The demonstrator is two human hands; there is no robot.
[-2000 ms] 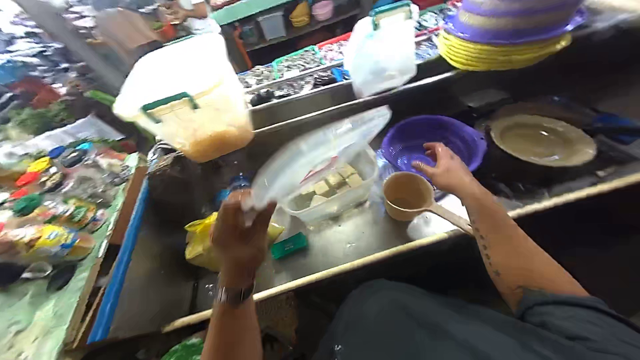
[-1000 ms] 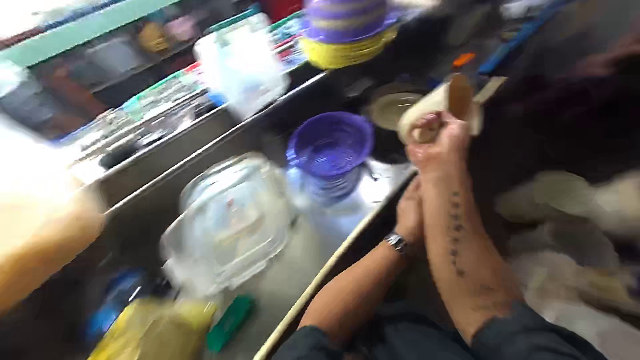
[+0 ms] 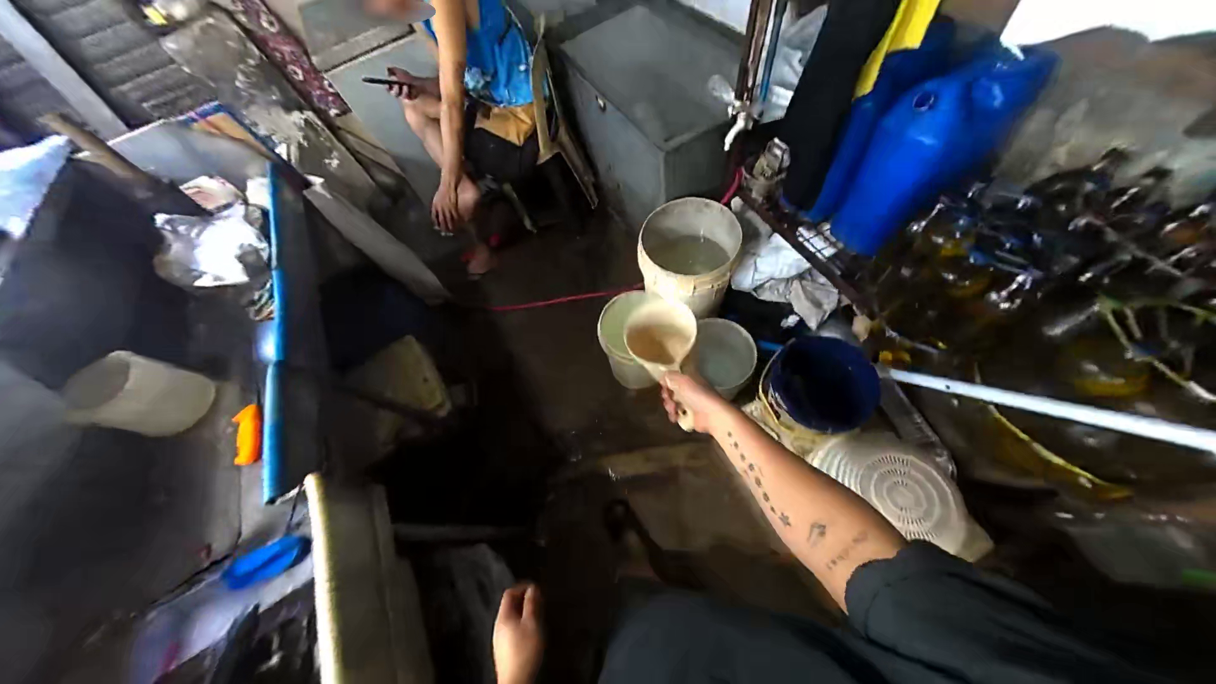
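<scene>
My right hand (image 3: 696,403) grips the handle of a beige plastic dipper (image 3: 659,332), held out over a group of buckets. Below and to the left of the dipper is a pale green bucket (image 3: 623,344); a white bucket with water (image 3: 724,355) stands to its right. A larger white bucket (image 3: 691,256), partly filled with water, is just behind. A dark blue-lined bucket (image 3: 823,385) stands nearer my forearm. My left hand (image 3: 518,635) hangs low at the bottom edge, fingers curled, with nothing seen in it; part of it is cut off by the frame.
A seated person (image 3: 475,104) holds a phone beyond the wet floor. A tap (image 3: 737,123) and blue jerrycans (image 3: 936,142) stand behind the buckets. An upturned white basket (image 3: 902,489) lies at right, near a white pipe (image 3: 1054,404). A counter with a blue edge (image 3: 274,351) runs along the left.
The view has swung far right, from the metal counter to the floor buckets. The dipper, on the counter two seconds ago, is in my right hand. My left hand no longer holds the clear lid.
</scene>
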